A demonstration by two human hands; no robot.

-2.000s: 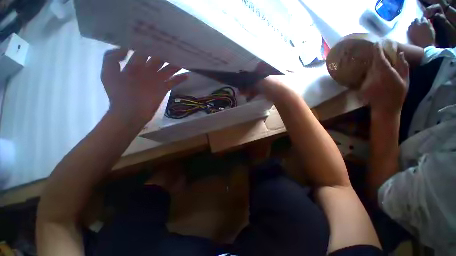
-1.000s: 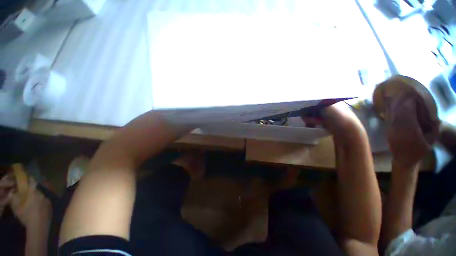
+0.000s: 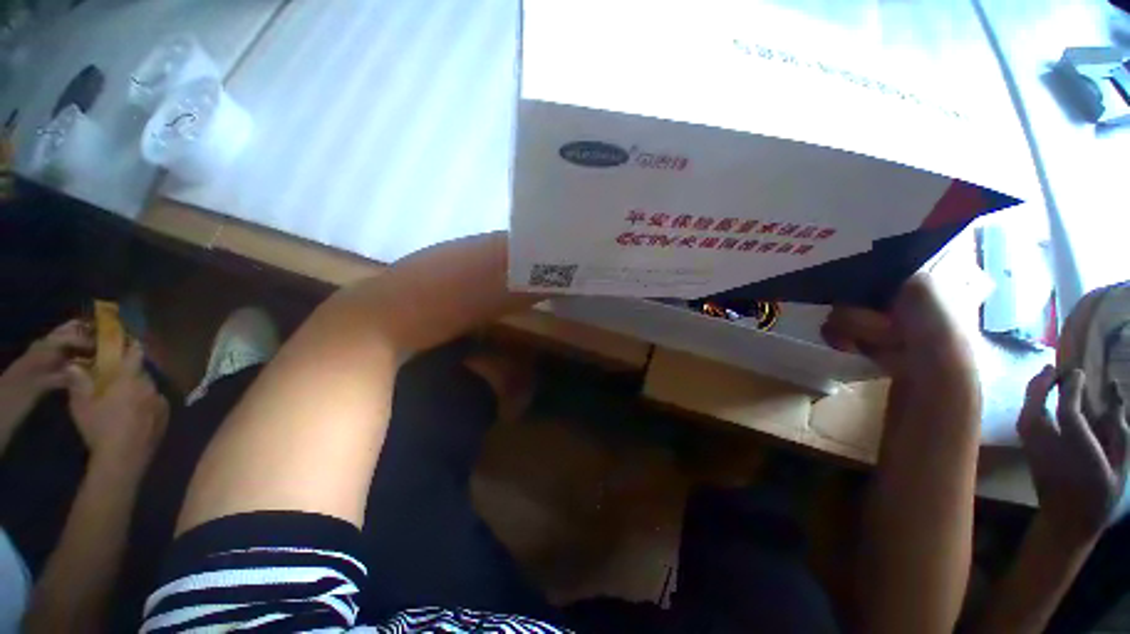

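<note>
The large white box lid [image 3: 694, 186] is tilted over the box base [image 3: 793, 351], its printed side facing me, with red Chinese text, a QR code and a red and dark corner. The coiled cable bundle [image 3: 744, 312] shows in the gap below the lid's lower edge. My right hand [image 3: 895, 328] grips the lid's dark lower right corner, fingers curled near the base's right end. My left forearm reaches to the lid's lower left corner; my left hand is hidden behind the lid, so its grip does not show.
White round rolls or cups [image 3: 192, 120] stand on the bench [image 3: 359, 149] at left. Below them, a neighbour's hands hold a yellow-brown ring [image 3: 107, 347]. At the right edge, another person's hand [image 3: 1072, 452] touches a round tan item [image 3: 1097, 347]. Brown cardboard [image 3: 731, 403] lies under the bench edge.
The view has shifted left, then the lid has tilted up so its printed side faces me. My left hand, seen open two seconds ago, is now hidden behind the lid.
</note>
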